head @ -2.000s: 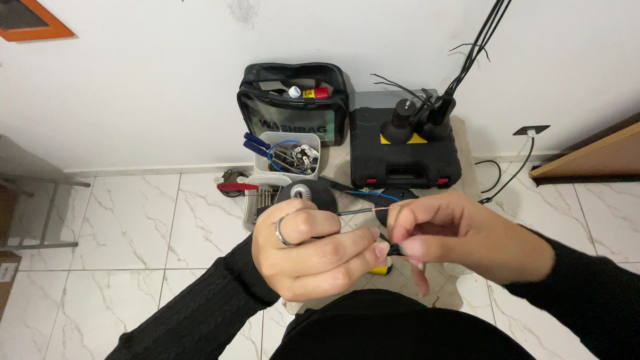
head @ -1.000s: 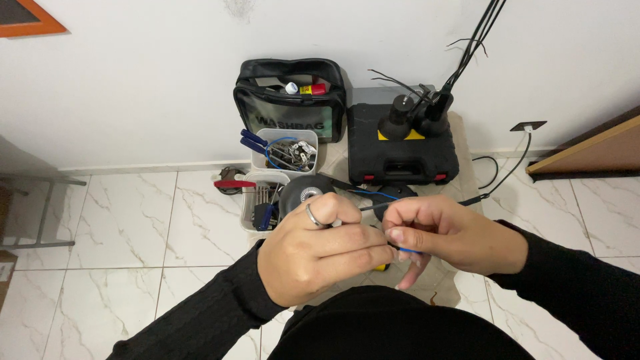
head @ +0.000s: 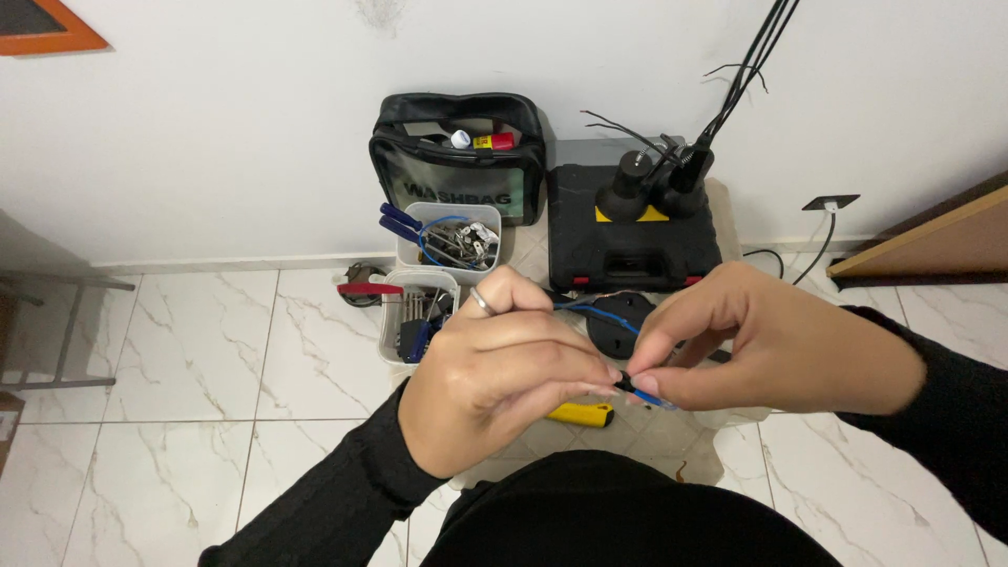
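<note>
My left hand (head: pixel 512 370), with a ring on one finger, pinches a small black piece (head: pixel 624 381) between its fingertips. On the right, my right hand (head: pixel 732 346) has its thumb and finger closed on the blue wire (head: pixel 652 400) at that black piece, and the fingertips of both hands nearly meet. Another stretch of blue wire (head: pixel 606 313) runs beside a dark cable behind the hands, over a round black base (head: pixel 622 335). What exactly the black piece is, I cannot tell; fingers cover part of it. Below the hands lies a yellow-handled tool (head: pixel 584 414).
Behind the hands stand a black toiletry bag (head: pixel 457 177), a plastic tub of small metal parts (head: pixel 492 264) and a tub of tools (head: pixel 390 335). A black tool case (head: pixel 638 264) carries two black lamp sockets (head: pixel 626 193) with cables. A wall outlet (head: pixel 832 203) is at right.
The dark cable seen between my hands a second ago is now partly hidden behind them. My fingertips have stayed close together, and more blue wire shows at my right thumb.
</note>
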